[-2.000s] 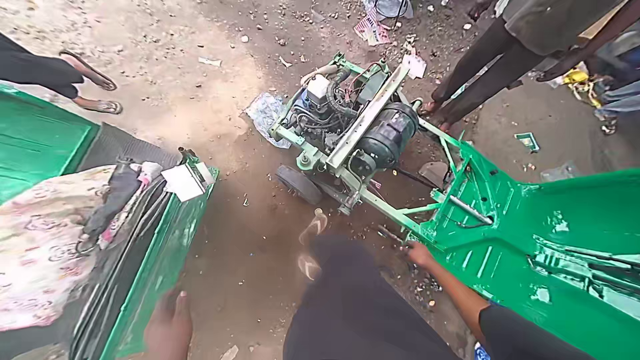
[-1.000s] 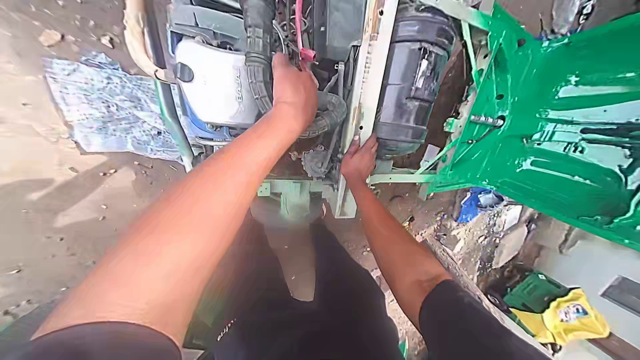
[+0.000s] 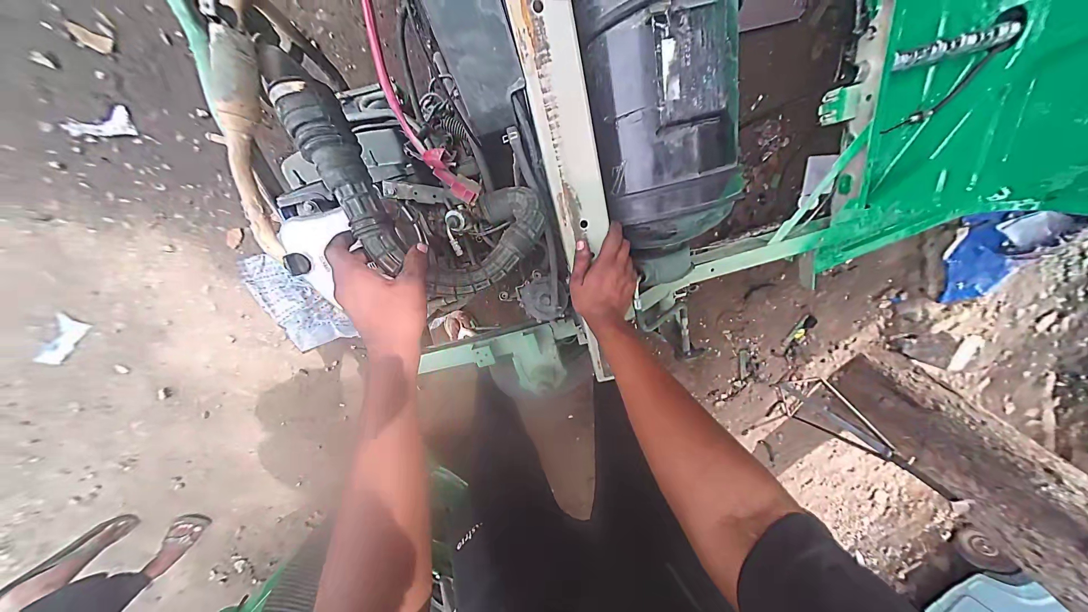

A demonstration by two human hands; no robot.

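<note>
My left hand (image 3: 380,289) grips the lower part of a black corrugated rubber hose (image 3: 327,149), beside a white plastic reservoir (image 3: 313,246). My right hand (image 3: 605,280) rests around the lower end of a cream metal crossbar (image 3: 565,127), thumb on its face; whether it grips firmly I cannot tell. Right of the bar lies a black cylindrical housing (image 3: 667,127). Between the hands, the hose curves among engine parts and wires, and a red cable (image 3: 387,81) ends in a red connector (image 3: 450,176). The light green frame (image 3: 459,355) runs below.
A green painted body panel (image 3: 994,136) joins the frame at the right. A wooden plank (image 3: 977,476) and thin metal rods lie at the lower right. A person's sandalled feet (image 3: 170,544) are at the lower left. Plastic sheeting (image 3: 293,302) lies beside the engine.
From beside the vehicle, I have come close over the engine. My left hand has moved from near the red cable down to the black hose. My right hand stays at the crossbar since the second frame.
</note>
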